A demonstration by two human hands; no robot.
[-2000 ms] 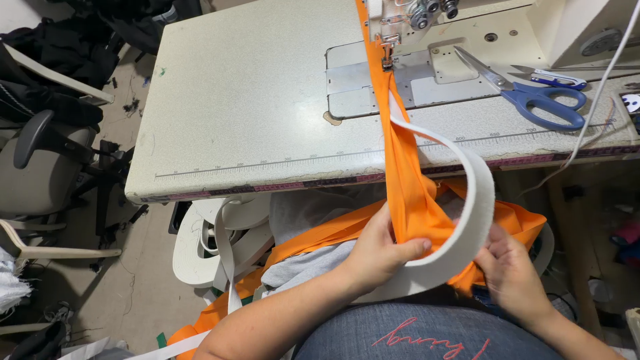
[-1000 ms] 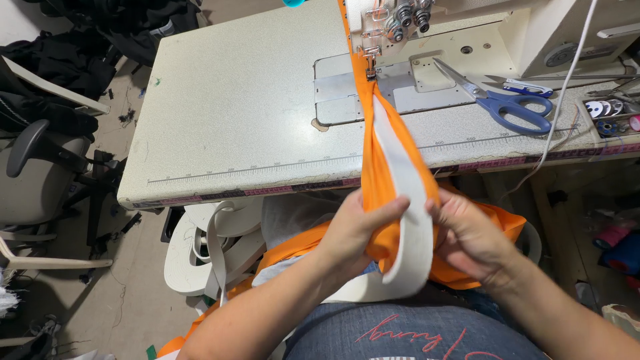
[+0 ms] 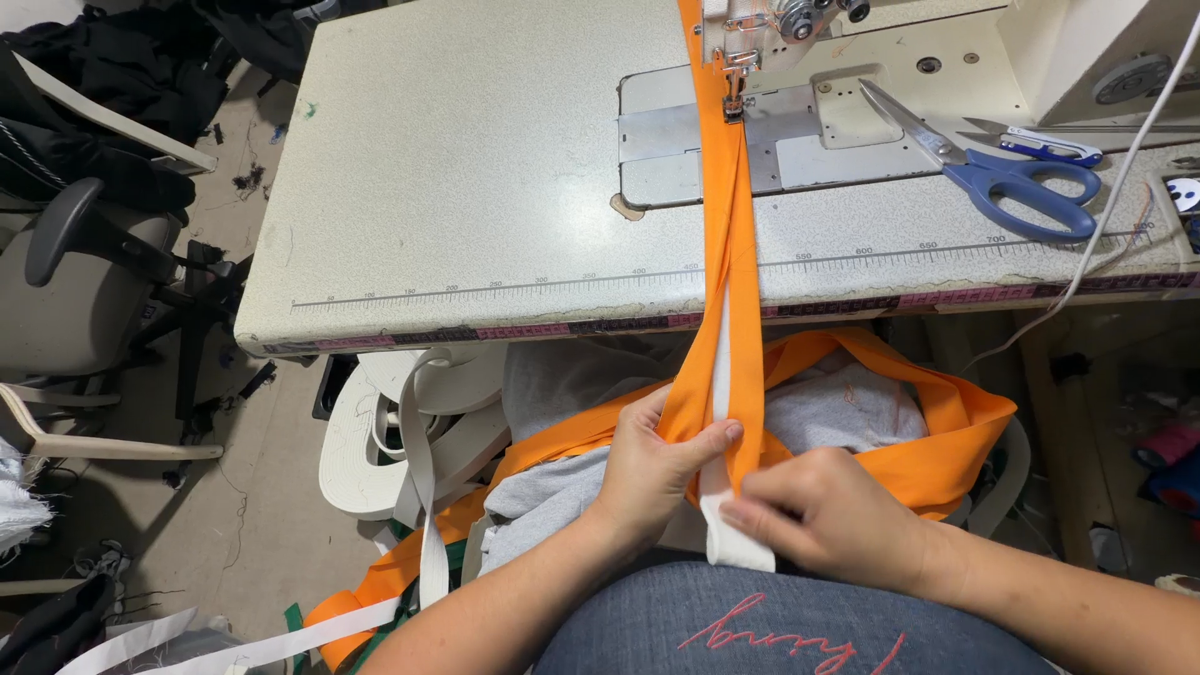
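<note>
A folded orange fabric strip runs from under the presser foot of a sewing machine down over the table's front edge. White elastic band lies inside its fold and comes out below. My left hand grips the orange strip around the elastic, thumb on top. Just right of it and lower, my right hand pinches the orange edge and the white band with curled fingers. Grey fabric and more orange strip lie behind my hands, under the table edge.
Blue-handled scissors and thread snips lie right of the needle plate. A white cable hangs at the right. Coiled white elastic sits below the table's front edge. An office chair stands at the left.
The white elastic stood out in a loop two seconds ago and now lies mostly inside the orange fold. Both hands have closed in on the strip, which is now drawn straight down from the machine.
</note>
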